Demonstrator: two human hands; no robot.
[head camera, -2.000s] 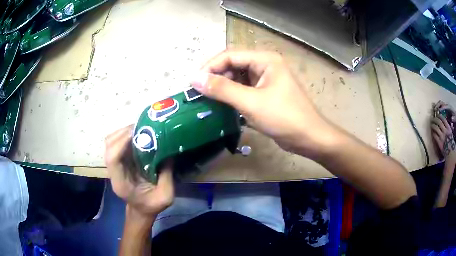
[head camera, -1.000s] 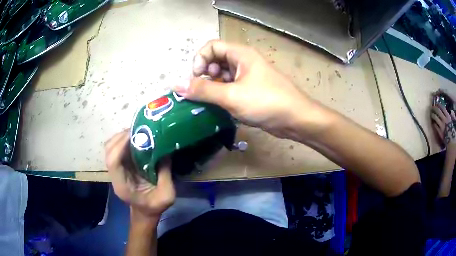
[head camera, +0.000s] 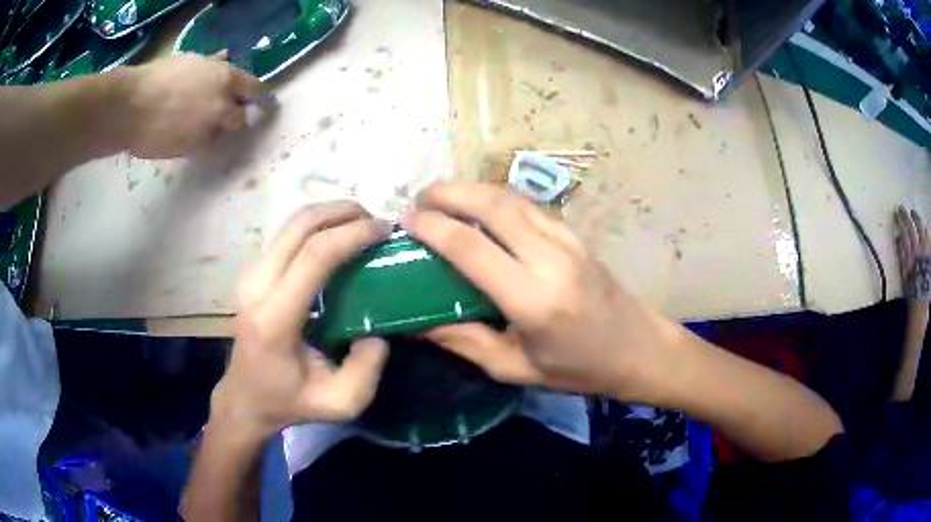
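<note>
A glossy green car-shaped housing (head camera: 398, 285) is held between both hands at the bench edge, its dark open side facing down toward the lap. My left hand (head camera: 296, 316) grips its left end, thumb at the lower rim and fingers on top. My right hand (head camera: 521, 285) grips its right end, thumb at the rim and fingertips on the top edge. The fingertips of both hands nearly meet there and hide small pale pieces. A whitish glue dish (head camera: 540, 177) sits on the cardboard beyond my right hand, with thin wooden toothpicks (head camera: 574, 158) beside it.
Another person's hand (head camera: 189, 102) reaches in from the left, near a green housing (head camera: 306, 31). More green housings (head camera: 46, 36) are stacked at the upper left. An open carton (head camera: 633, 41) stands at the back. A dark cable (head camera: 832, 194) and another person's hand (head camera: 912, 250) are at right.
The housing has turned, and my right hand has moved from its top to grip the right end. The dish and toothpicks now show. Another person's arm and a further housing have appeared at left.
</note>
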